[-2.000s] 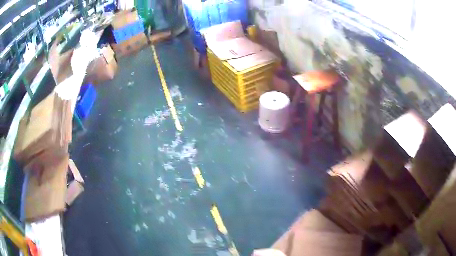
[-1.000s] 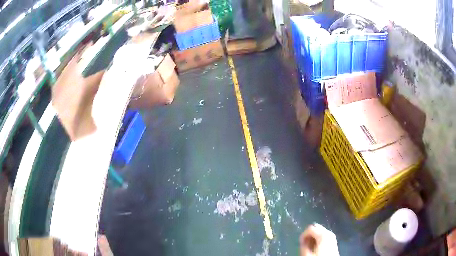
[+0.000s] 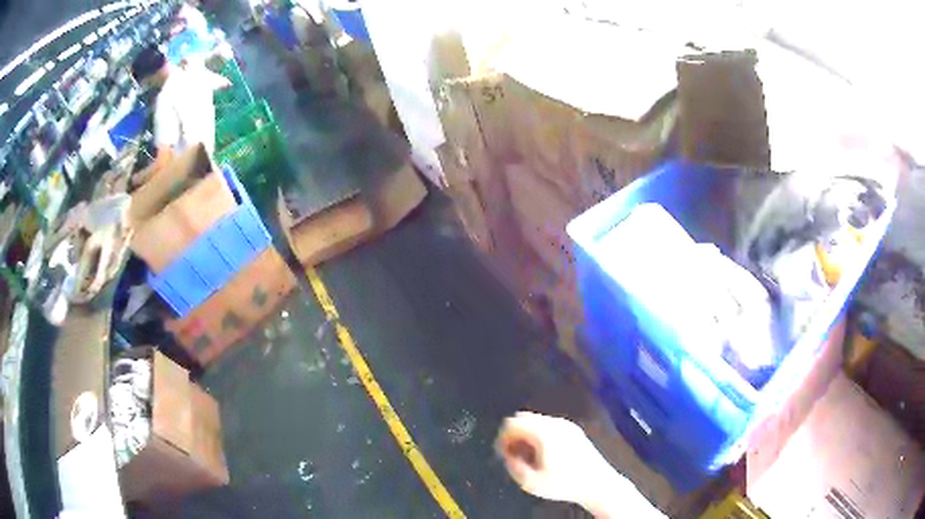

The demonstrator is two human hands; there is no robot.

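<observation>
My right hand (image 3: 556, 461) is at the lower middle, over the floor and left of the big blue crate, with its forearm coming in from the bottom edge. Its fingers are loosely curled and I see nothing in it; it is somewhat blurred. My left hand is not in view. The large blue crate (image 3: 649, 355) nearest on the right holds a white item or liner (image 3: 669, 274) and grey and clear crumpled plastic (image 3: 811, 223).
A yellow-lined green floor aisle (image 3: 365, 375) runs ahead. On the left are an open carton (image 3: 183, 436) with whitish pieces, a blue crate (image 3: 213, 253) between cartons, green crates (image 3: 243, 137) and a person (image 3: 183, 106) at the line. Flattened cardboard (image 3: 842, 446) lies at lower right.
The view has moved forward along the aisle; the blue crate and stacked cartons are nearer, and the stool and white bucket-like item have left the picture. My right hand shows more fully, farther left.
</observation>
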